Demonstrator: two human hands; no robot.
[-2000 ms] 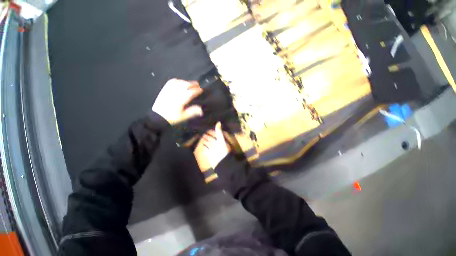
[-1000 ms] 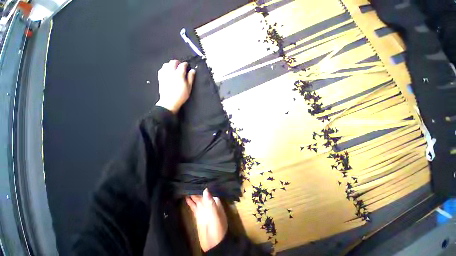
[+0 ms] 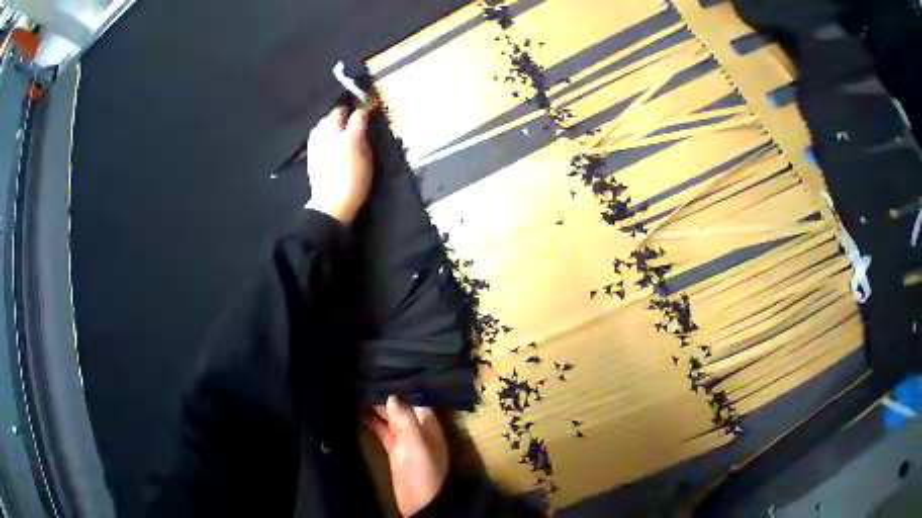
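Observation:
Black cut pieces (image 3: 415, 329) lie bunched between my hands, with layered folds towards the near end. My left hand (image 3: 339, 167) grips their far end beside a white scrap (image 3: 347, 79); its fingertips are partly hidden in the black fabric. My right hand (image 3: 417, 455) holds their near edge, thumb on top and the other fingers partly hidden. Small black clippings (image 3: 521, 395) lie along the right edge of the pieces and in another row on the tan underlay paper (image 3: 546, 263).
The smooth black lay (image 3: 182, 202) covers the left side. Narrow tan paper strips (image 3: 778, 314) and slits are at right. Black fabric waste (image 3: 859, 172) with a white scrap (image 3: 859, 275) lies beyond. Blue tape (image 3: 903, 405) is at the lower right. A grey frame rail (image 3: 40, 283) runs along the left.
My left hand has moved slightly up and left along the pieces towards the white scrap, lifting a dark edge beside it. My right hand stays at the near edge. The view has shifted slightly.

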